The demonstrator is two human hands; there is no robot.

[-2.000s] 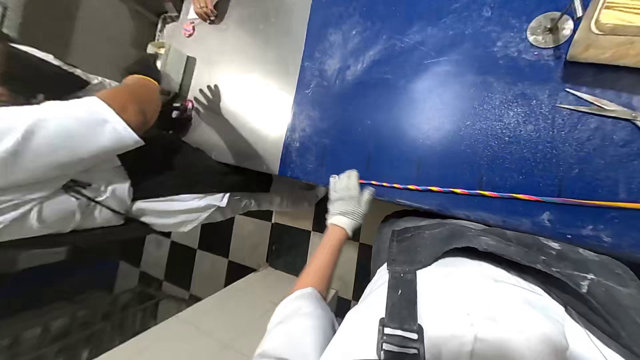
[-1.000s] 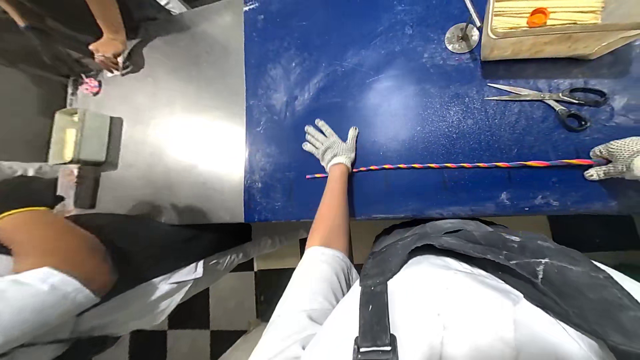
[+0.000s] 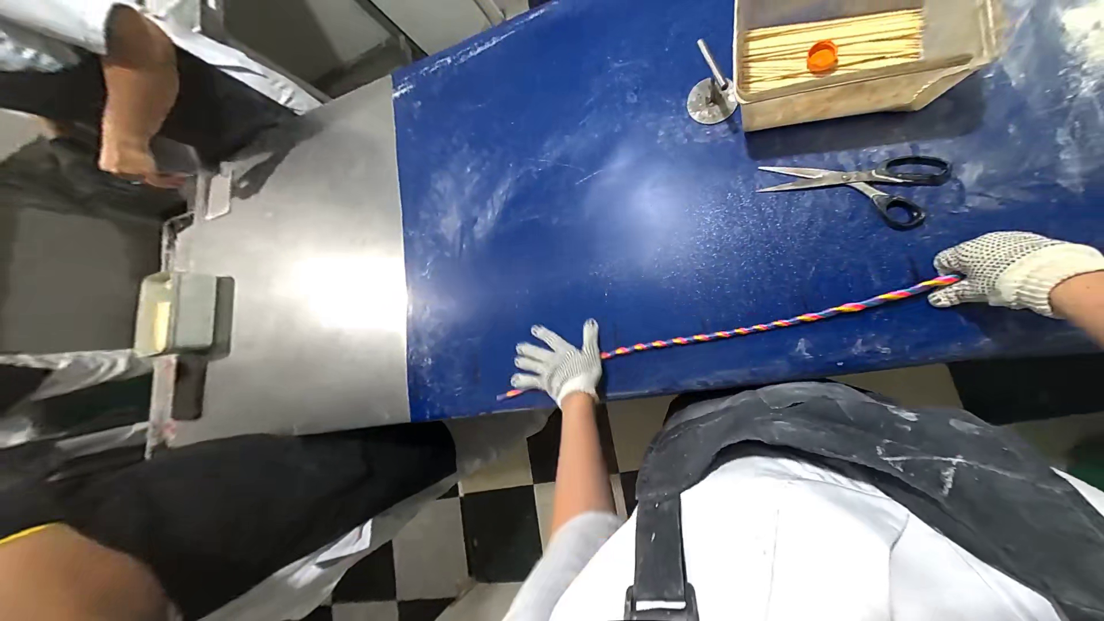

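A thin twisted rope (image 3: 759, 328), striped pink, yellow and blue, lies slantwise near the front edge of the blue work surface (image 3: 552, 216). My left hand (image 3: 561, 362), in a white dotted knit glove, rests flat over it with fingers spread; the rope's tip pokes out to the left. At the right, my gloved right hand (image 3: 992, 269) has the thicker end between thumb and fingers. Black-handled scissors (image 3: 849, 179) lie with parted blades above the right part of the rope.
A plastic bin (image 3: 845, 112) of thin wooden sticks holds an orange round piece (image 3: 822, 57). Beside it stands a metal disc with a rod (image 3: 711, 100). A steel table (image 3: 302, 259) adjoins at left, bearing a small container (image 3: 185, 312). Other people stand at left; one person's arm (image 3: 138, 103) shows.
My left hand, over the table's front edge two seconds ago, lies on the blue surface over the rope. The rope, nearly straight one second ago, now slants and bends. The view has shifted.
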